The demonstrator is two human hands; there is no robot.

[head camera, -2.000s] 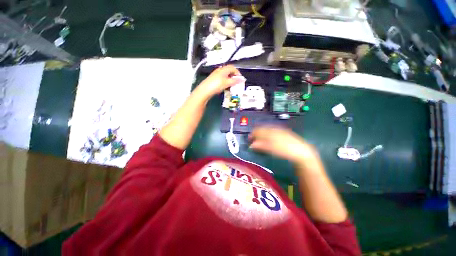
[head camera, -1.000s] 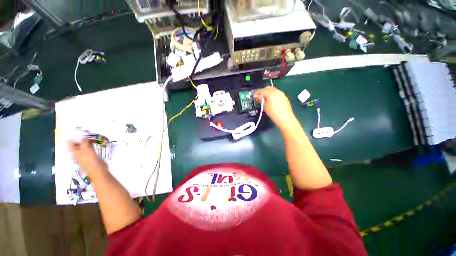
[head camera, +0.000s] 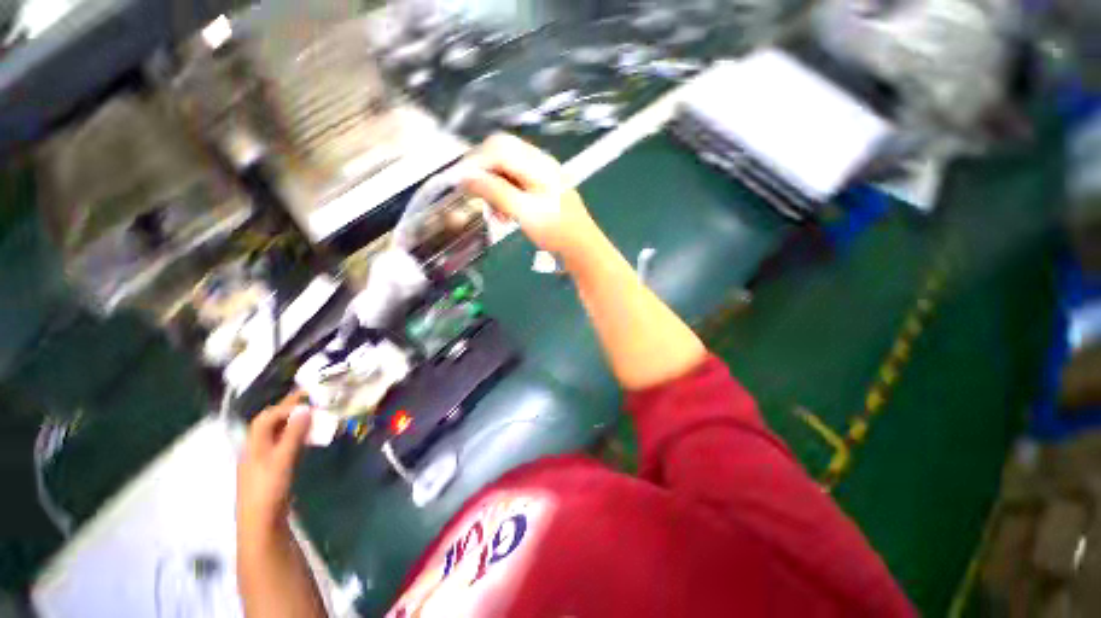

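Note:
The black test fixture [head camera: 465, 384] lies tilted in the blurred view, with a red light [head camera: 401, 421], white socket block [head camera: 362, 377] and green test board [head camera: 444, 320]. My left hand [head camera: 275, 449] is at the fixture's left end, fingertips beside a small white piece [head camera: 324, 426]; whether it grips it is unclear. A small board with blue and yellow parts [head camera: 355, 426] is beside that piece. A coiled white cable [head camera: 435, 479] lies at the fixture's front edge. My right hand [head camera: 531, 199], raised beyond the green board, pinches a blurred white cable [head camera: 425, 208].
Instruments [head camera: 350, 157] stand behind the fixture, with a white power strip [head camera: 284, 332] nearby. A white sheet [head camera: 145, 531] lies at left. Cabled units [head camera: 586, 109] are piled at the back. A white-topped stack [head camera: 785, 121] is at right. A small white square [head camera: 545, 261] lies on the mat.
The view has swung right and tilted. My left hand has moved from the paper sheet to the fixture's left end. My right hand has left the green board and is raised with a white cable.

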